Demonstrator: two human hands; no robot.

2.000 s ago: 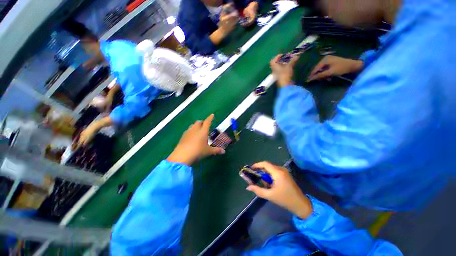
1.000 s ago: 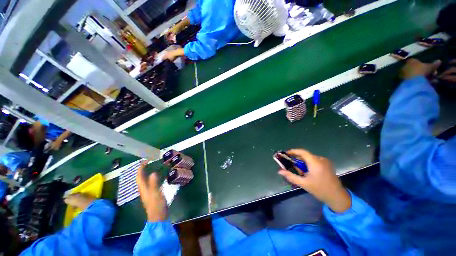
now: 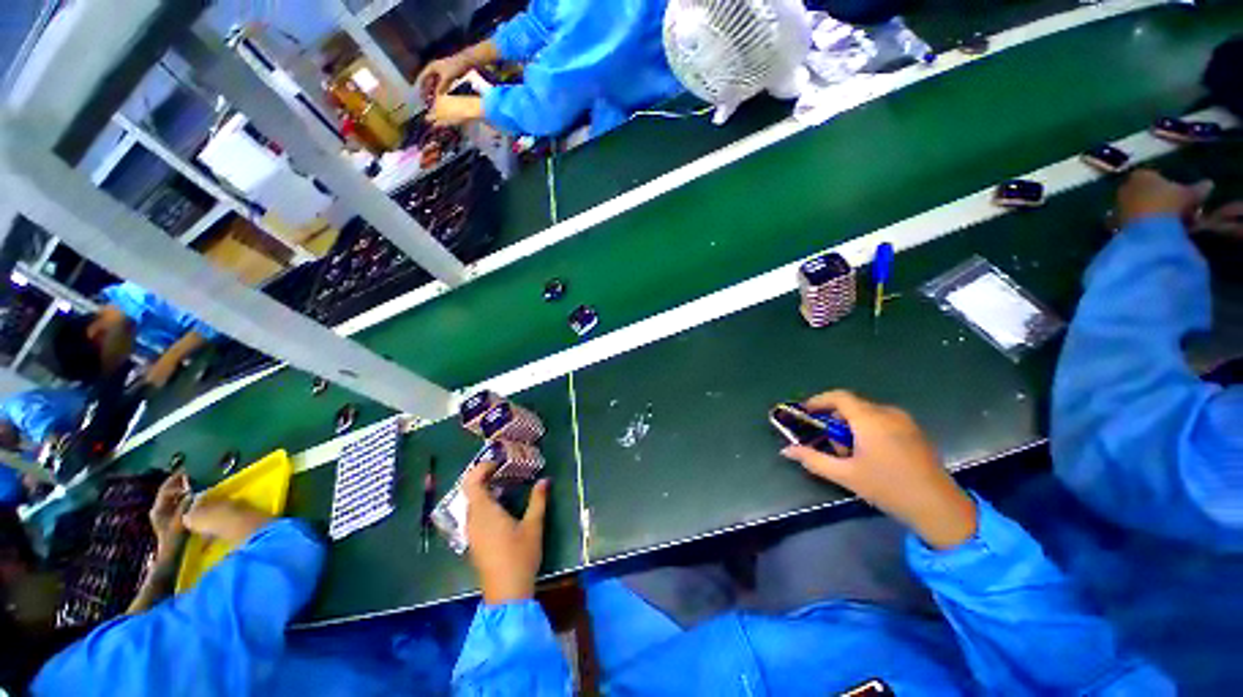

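Note:
My right hand [image 3: 886,456] holds a dark-faced watch case [image 3: 798,421] and a blue-handled screwdriver [image 3: 838,433] above the mat. My left hand [image 3: 504,538] is at the nearest of the striped stacks of watch housings [image 3: 515,459]; its thumb and fingers are apart, and whether they grip the stack is unclear. A clear bag [image 3: 450,515] lies partly hidden by that hand. Tiny silvery specks [image 3: 634,430] lie on the mat between my hands.
A striped stack [image 3: 826,290], a blue screwdriver [image 3: 882,279] and a zip bag [image 3: 992,305] lie along the rail. A white parts tray [image 3: 365,479], dark slim tool [image 3: 430,504] and yellow bin [image 3: 252,511] are left. Watch cases [image 3: 582,320] lie on the belt. Neighbours' arms flank me.
The view has swung left, then steadied. My left hand has moved from beside the rail stack to the left stacks. My right hand still holds the case and screwdriver.

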